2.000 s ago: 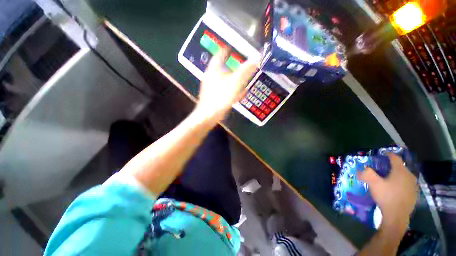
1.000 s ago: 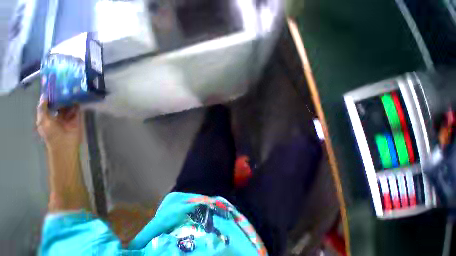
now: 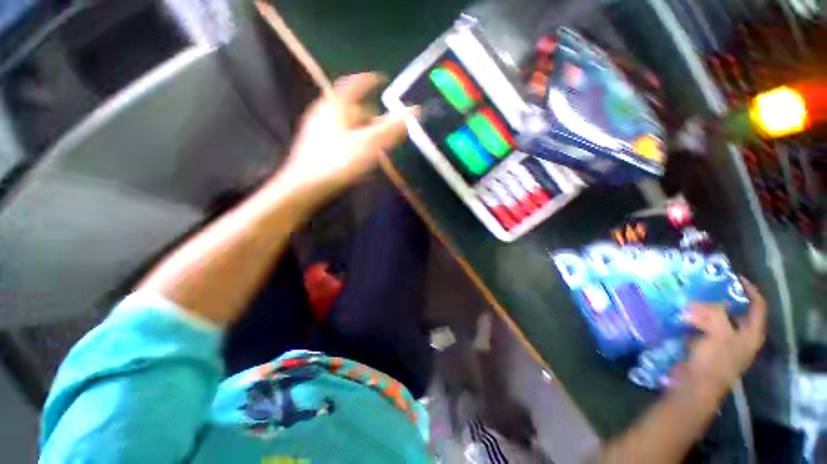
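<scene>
The white digital counting scale (image 3: 507, 224) stands on the dark green bench, its display (image 3: 470, 116) lit green, red and blue. A dark blue product box (image 3: 603, 109) is on the pan side of the scale. My left hand (image 3: 349, 136) is open and empty at the scale's near left edge, fingers spread. My right hand (image 3: 725, 340) grips the lower right edge of a second product box (image 3: 626, 304), to the right of the scale. Blur hides whether that box touches the bench.
The bench's thin wood-coloured edge (image 3: 471, 281) runs diagonally in front of me. A grey-white machine housing (image 3: 127, 154) is at the left. A signal light (image 3: 780, 111) glows yellow-orange behind the scale, beside racks of dark red-marked items. White scraps (image 3: 442, 338) lie on the floor.
One second ago my left hand held a product box by the machine at far left; it is now empty beside the scale. My right hand and its box have come into view.
</scene>
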